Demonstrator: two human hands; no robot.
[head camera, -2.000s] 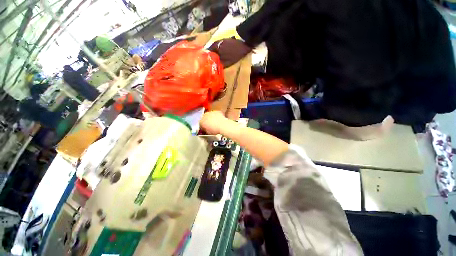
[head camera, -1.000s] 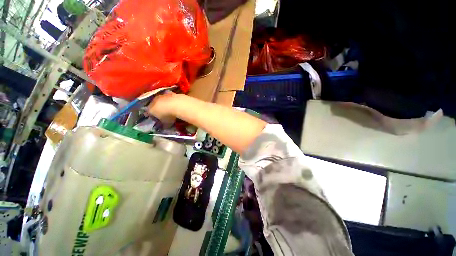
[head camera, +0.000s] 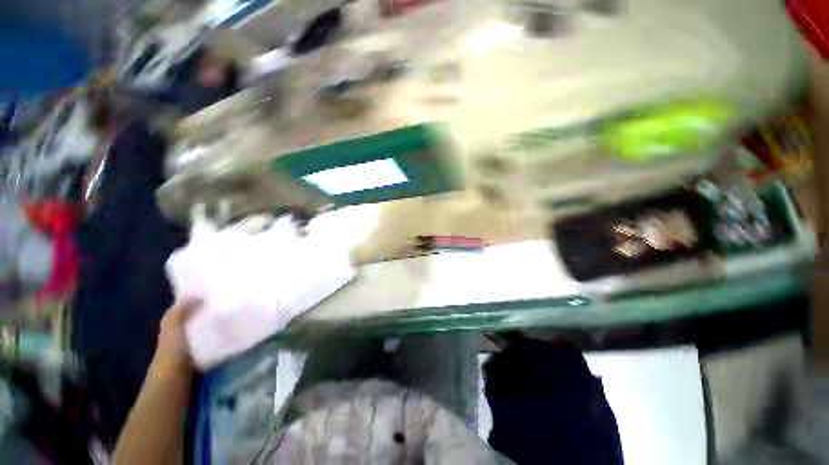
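Observation:
A white, papery bundle, blurred and possibly a notebook, lies tilted over the left end of the machine table. My left hand holds its lower left edge, with the fingers partly hidden by it. My right hand is not seen. The cream sewing machine head stands behind, with a green panel and bright white screen. The needle area is blurred and partly covered by the white bundle.
A dark phone lies on the table at right, with small pink snips left of it. The green table edge crosses in front. Dark cloth hangs at far left; another dark piece is below the table edge.
The view has swung left to the machine's needle end. The right arm, earlier reaching behind the machine head beside the red bag, is gone. My left hand and the white bundle now show.

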